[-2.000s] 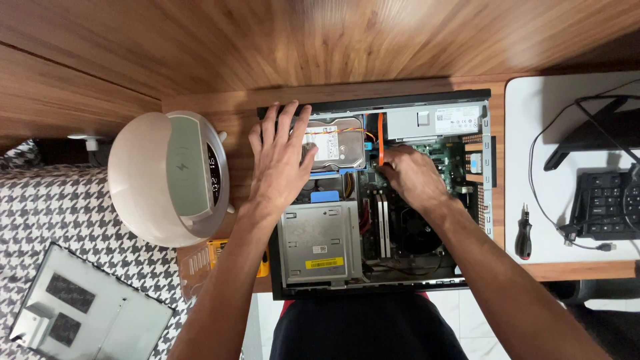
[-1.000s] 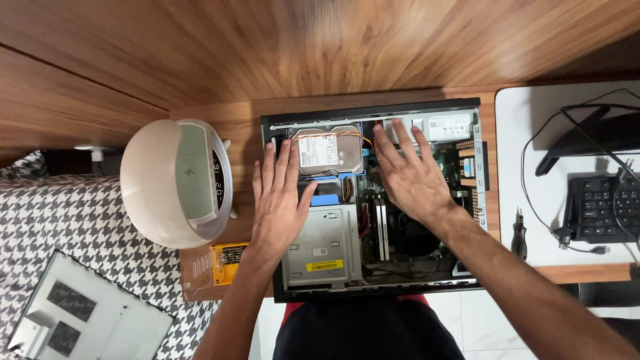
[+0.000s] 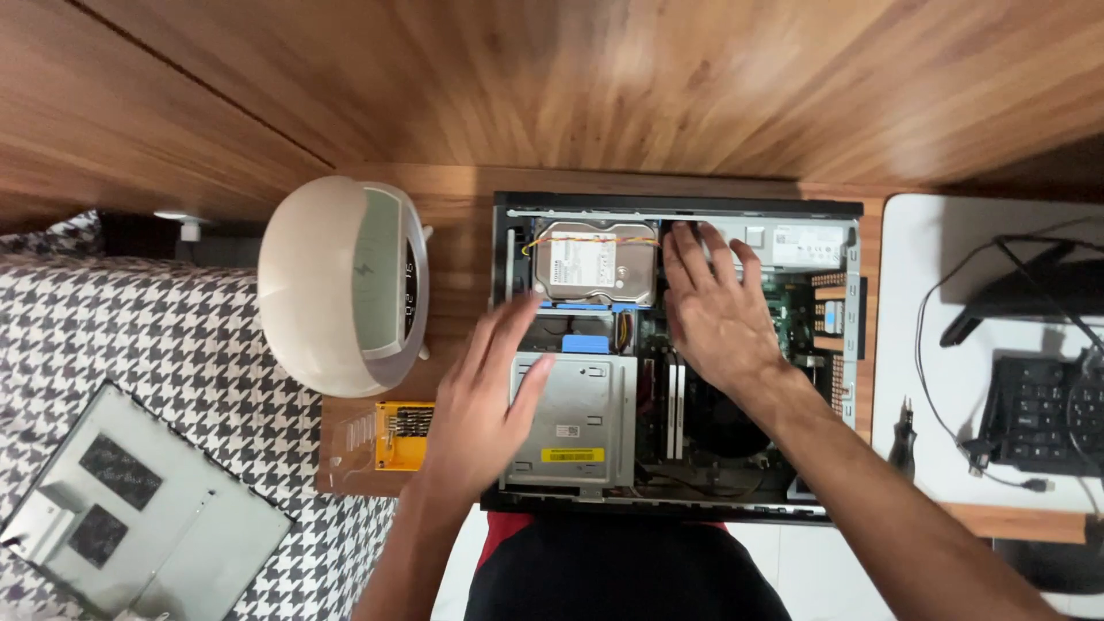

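Note:
An opened desktop computer case (image 3: 673, 208) lies on its side on a wooden desk. My left hand (image 3: 483, 397), fingers apart and empty, hovers over the left edge of the metal drive bay (image 3: 573, 414). A hard drive (image 3: 595, 263) sits in the upper left of the case, with a thin red and yellow cable across it. My right hand (image 3: 720, 310) reaches between the drive and the power supply (image 3: 793, 246); its fingertips are partly hidden in shadow, and no held object shows. Below it are memory modules (image 3: 675, 410) and a dark fan (image 3: 729, 423).
A white rounded lamp clock (image 3: 310, 285) stands left of the case, near a yellow bit case (image 3: 401, 457). The side panel (image 3: 164, 509) lies on checkered fabric. On the white surface at right are a screwdriver (image 3: 902, 444), a keyboard (image 3: 1035, 410) and cables.
My right hand has let go of the orange-red cable seen two seconds ago and is now near the power supply. My left hand has moved off the case's left side, down from the hard drive.

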